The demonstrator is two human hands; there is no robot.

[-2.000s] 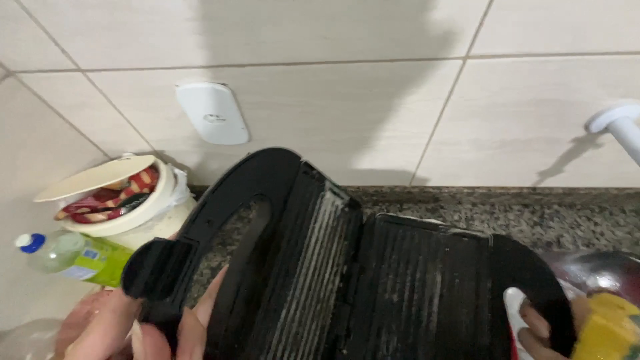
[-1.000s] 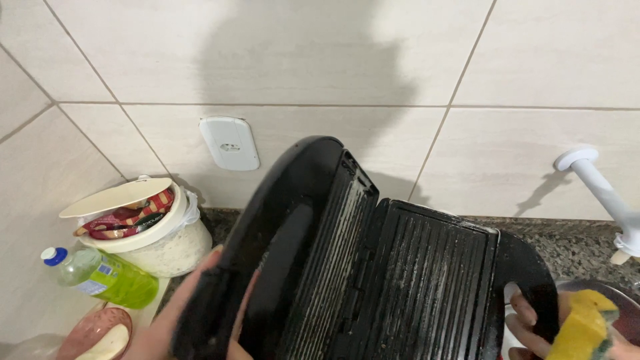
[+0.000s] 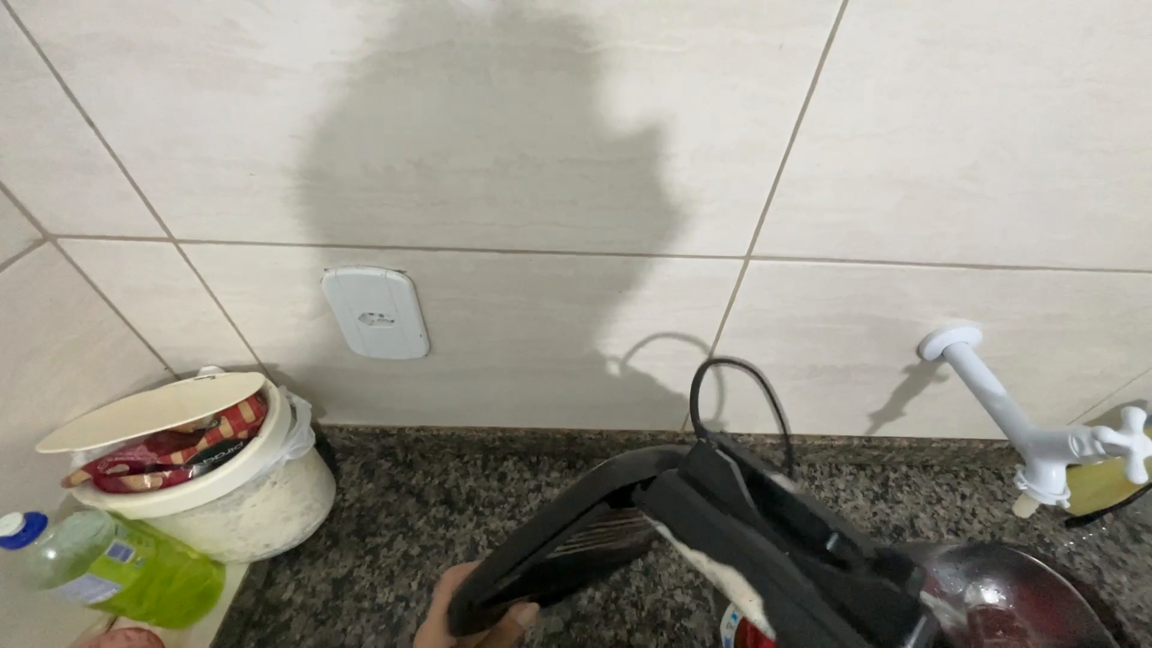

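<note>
At the bottom centre my left hand (image 3: 468,612) grips the handle end of a black electric sandwich press (image 3: 576,531). Part of a ridged plate shows inside that half. The other half, its underside (image 3: 792,549) towards me, slants down to the right, with a pale streak along its edge. A black power cord (image 3: 751,367) loops up behind the hinge. My right hand is out of sight, and so is the yellow sponge seen earlier.
A lidded bin (image 3: 297,504) with wrappers and a green detergent bottle (image 3: 153,576) stand at left. A white tap (image 3: 999,387) juts from the tiled wall above a wet, dark, shiny vessel (image 3: 1017,594) at right. A wall socket (image 3: 376,313) sits above the granite counter (image 3: 387,504).
The press has been turned, so one half now shows its underside rather than its ridged plate. Its cord has come into view. My right hand and the yellow sponge have gone from view.
</note>
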